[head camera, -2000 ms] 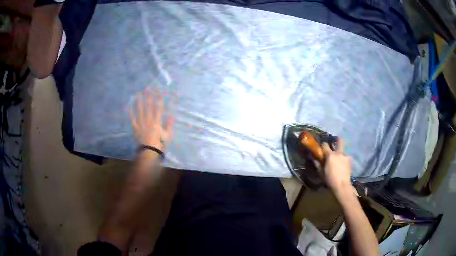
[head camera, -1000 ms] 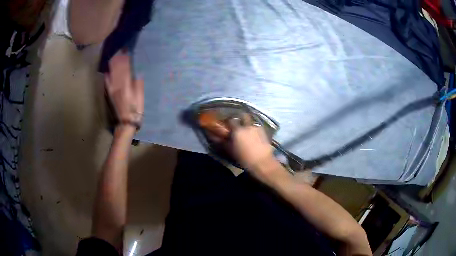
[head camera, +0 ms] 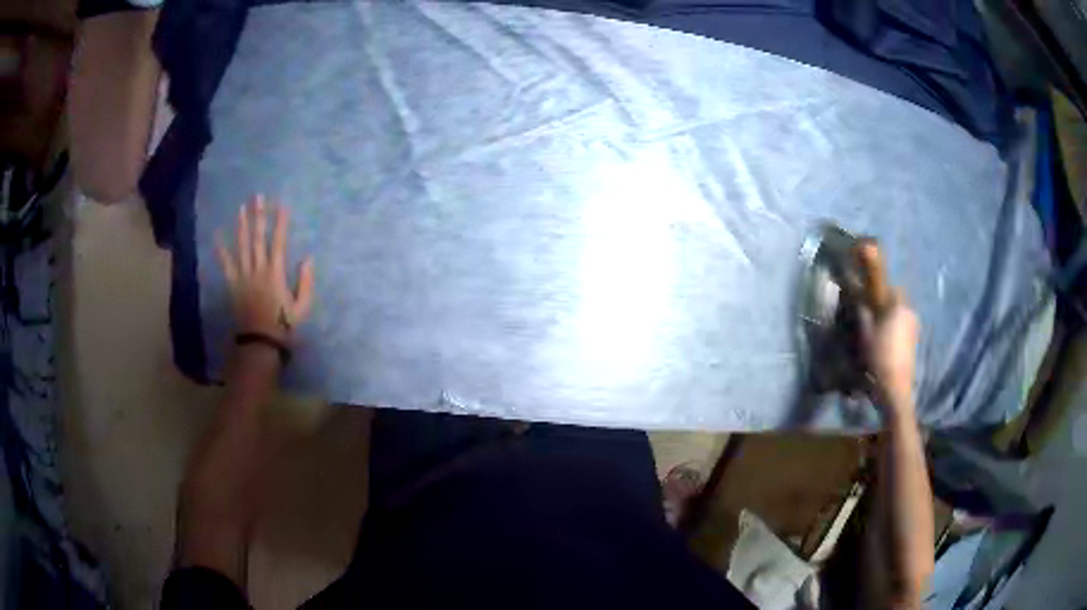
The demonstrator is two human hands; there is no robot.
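The grey-white interlining sheet (head camera: 501, 238) lies over navy fabric (head camera: 181, 191), which shows at its left and far edges. Wrinkles run across the sheet's far half, and a bright glare lies on its middle. My left hand (head camera: 265, 280) rests flat on the sheet near its left end, fingers spread, holding nothing. My right hand (head camera: 892, 346) is closed on the orange-brown handle of the steam iron (head camera: 831, 310), at the right part of the sheet. The iron is blurred; whether its sole touches the sheet cannot be told.
A person's limb (head camera: 113, 107) shows at the upper left. Bunched navy cloth lies along the far edge. A cardboard box (head camera: 781, 489) and a white cloth item (head camera: 769, 560) are below right. Beige floor (head camera: 113, 358) shows at the left.
The iron and my right hand have moved from the sheet's near middle to the right. My left hand has shifted from the left edge onto the sheet. The camera view has shifted.
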